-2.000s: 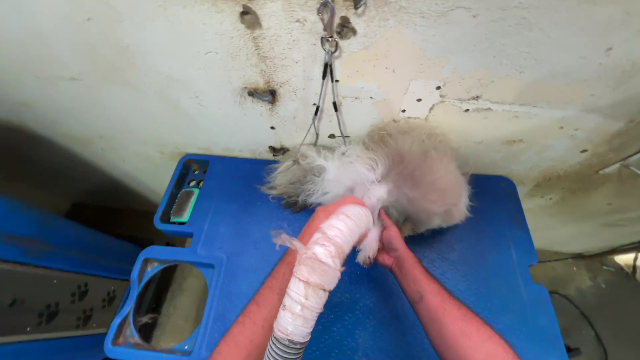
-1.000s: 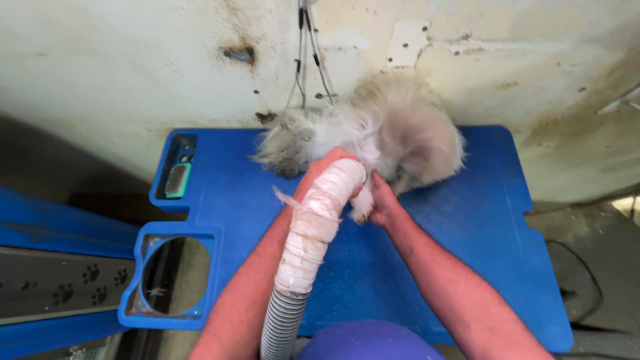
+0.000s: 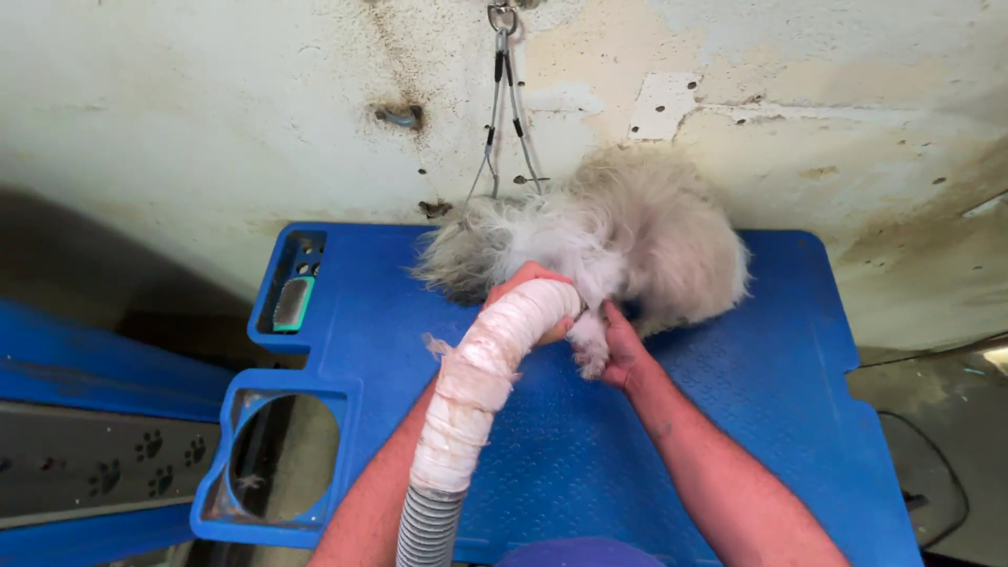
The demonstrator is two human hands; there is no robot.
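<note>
A fluffy white and grey dog point(image 3: 661, 228) is on a blue grooming table point(image 3: 394, 315), its darker, shaggy head end at the left. My left hand point(image 3: 528, 295) is closed around the tape-wrapped end of a grey corrugated dryer hose point(image 3: 472, 394), whose tip is against the dog's fur near the leg. My right hand point(image 3: 622, 346) holds the dog's leg point(image 3: 589, 342) from the right side, with the paw hanging below. A cable grooming loop point(image 3: 500, 110) comes down from a metal clip point(image 3: 502, 17) to the dog's neck area, where fur hides its lower end.
A slicker brush with a green edge point(image 3: 293, 304) lies in the table's left tray. Below it is a round holder opening point(image 3: 283, 457). The stained wall point(image 3: 236, 118) runs close behind the dog. A blue and grey frame with paw prints point(image 3: 102, 465) stands at left; a black cable point(image 3: 949, 472) lies at right.
Both hands keep their hold on the hose and the leg. The view has shifted, and the clip above the loop is in sight again.
</note>
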